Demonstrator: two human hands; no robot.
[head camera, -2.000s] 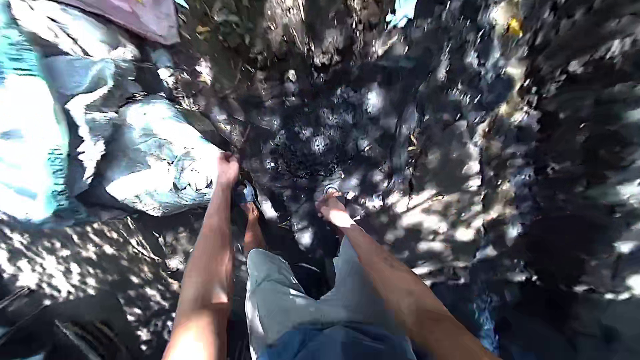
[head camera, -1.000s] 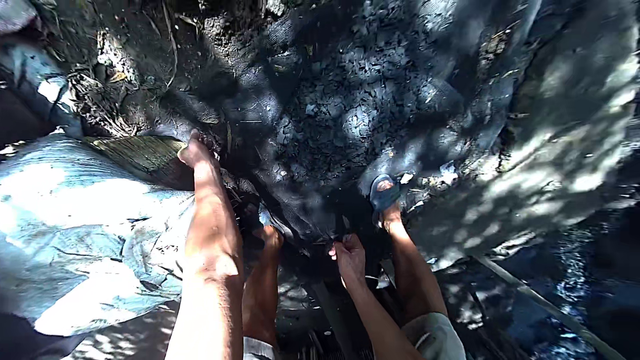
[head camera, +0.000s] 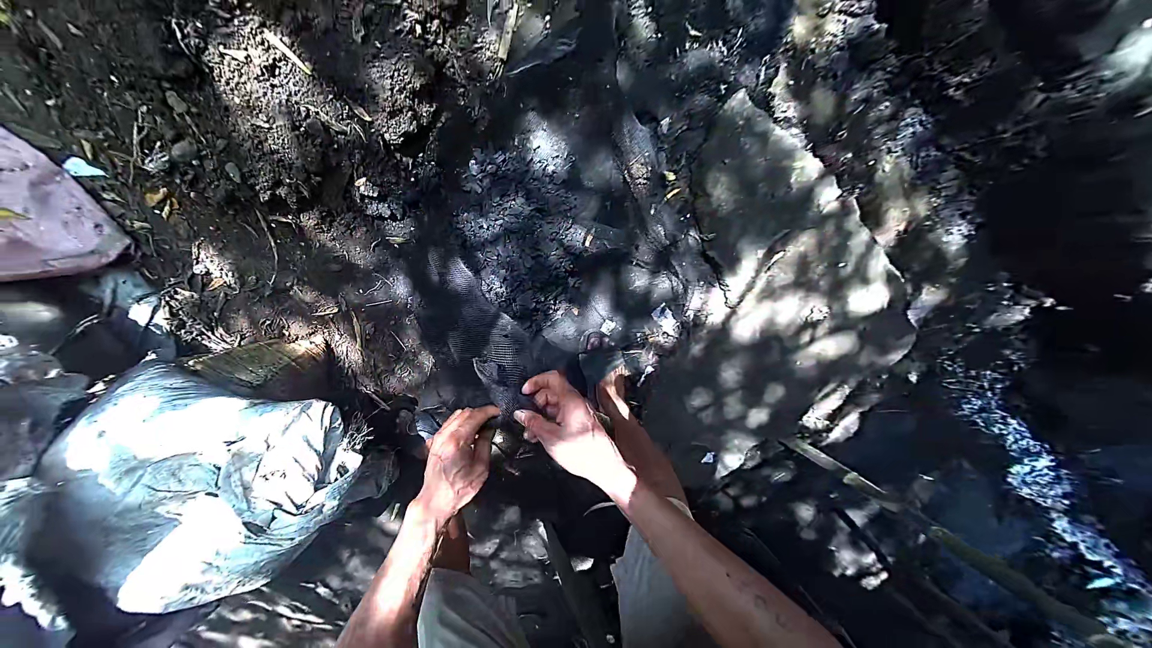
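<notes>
A dark mesh net or woven sheet (head camera: 481, 315) lies on the ground in front of me, with dark crumbly material (head camera: 517, 234) spread on it. My left hand (head camera: 461, 450) pinches the near edge of the mesh between thumb and fingers. Close beside it, my right hand (head camera: 565, 427) grips the same edge, thumb and fingertips bent around it. Both hands are low over the mesh, between my two sandaled feet. Shade hides the exact folds under the fingers.
A full white plastic sack (head camera: 207, 486) lies at the left, and a pinkish sack (head camera: 54, 211) is behind it. At the right are a flat grey rock (head camera: 792, 315), a long pole (head camera: 990, 576) and dark water (head camera: 1062, 450). Soil and dry leaves cover the upper left.
My left hand has moved from beside the white sack to the mesh edge. My right hand is now close beside it. The view has shifted.
</notes>
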